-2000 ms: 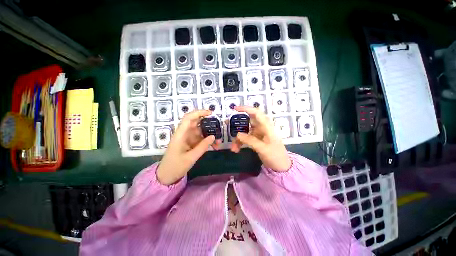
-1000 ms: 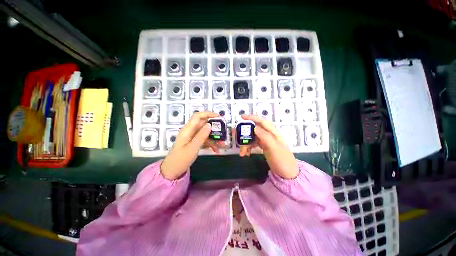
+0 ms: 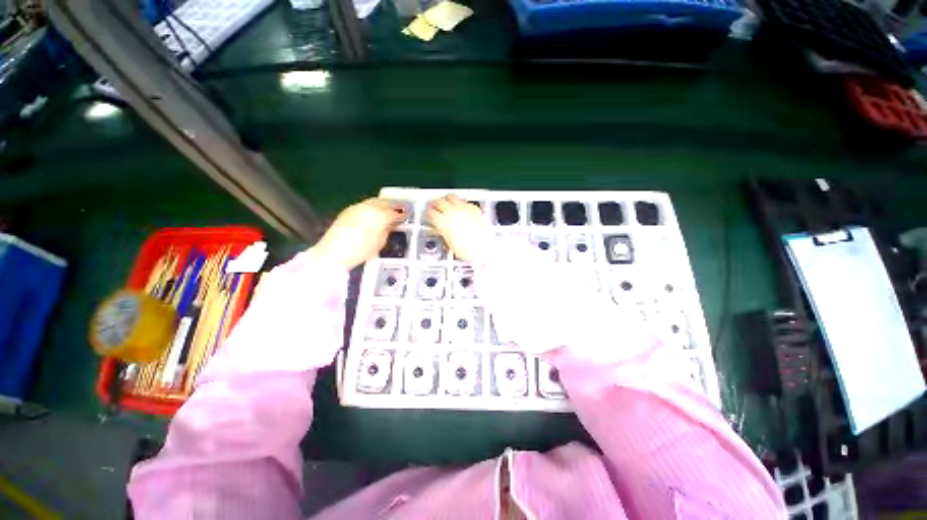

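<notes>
The white compartment tray [image 3: 529,402] lies in front of me with many watch units in its pockets. Most show clear-edged backs with a dark centre dot, such as the watch unit [image 3: 460,373] at the front. Several black units [image 3: 575,213] lie in the far row. My left hand [image 3: 358,230] is at the far left corner pocket, fingers down at it. My right hand [image 3: 459,225] is at the pocket beside it, fingers pointing down. Something greyish shows at the left fingertips. The fingers hide whether either hand still grips a unit. My right forearm and sleeve cover the tray's middle.
A red basket [image 3: 106,378] with sticks, pens and a tape roll [image 3: 132,327] stands left. A metal post [image 3: 193,127] slants in behind it. A clipboard [image 3: 859,330] lies on a black tray at right, beside a black keypad-like device [image 3: 791,350]. A blue tray [image 3: 630,18] is at the far side.
Both hands have moved from the tray's near edge to its far left corner. The two lit watch units no longer show. The view has tilted up, showing more of the far bench.
</notes>
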